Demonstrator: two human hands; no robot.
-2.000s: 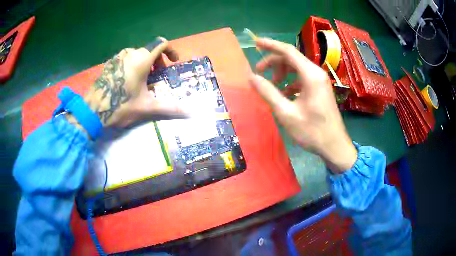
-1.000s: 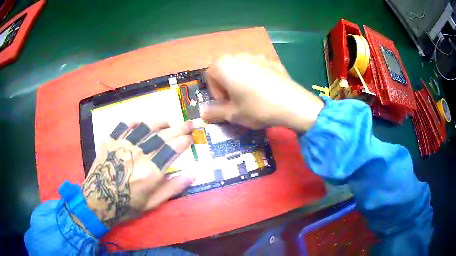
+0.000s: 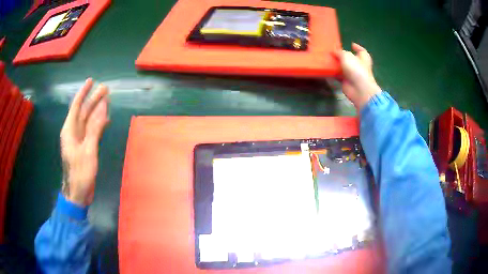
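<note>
A tablet half-assembly [image 3: 203, 187] with a large white battery [image 3: 262, 198] lies on an orange-red foam mat [image 3: 155, 187] in front of me. Glare washes out much of its right part; thin red wires show near the battery's top corner. A second foam mat [image 3: 171, 48] behind it bears another open tablet [image 3: 286, 29]. My right hand [image 3: 357, 75] holds that mat's right front corner; the thumb's grip is partly hidden. My left hand [image 3: 83, 139] is open and empty, raised left of the near mat.
A red tape dispenser [image 3: 444, 144] with a yellow tape roll [image 3: 461, 147] stands at the right. Another mat [image 3: 64, 45] with a tablet lies at the back left. A stack of red sheets [image 3: 13, 123] is at the left edge. The bench surface is green.
My left hand has left the near tablet and moved left. My right hand has moved from the board to the rear mat, which has come into view. The view has shifted.
</note>
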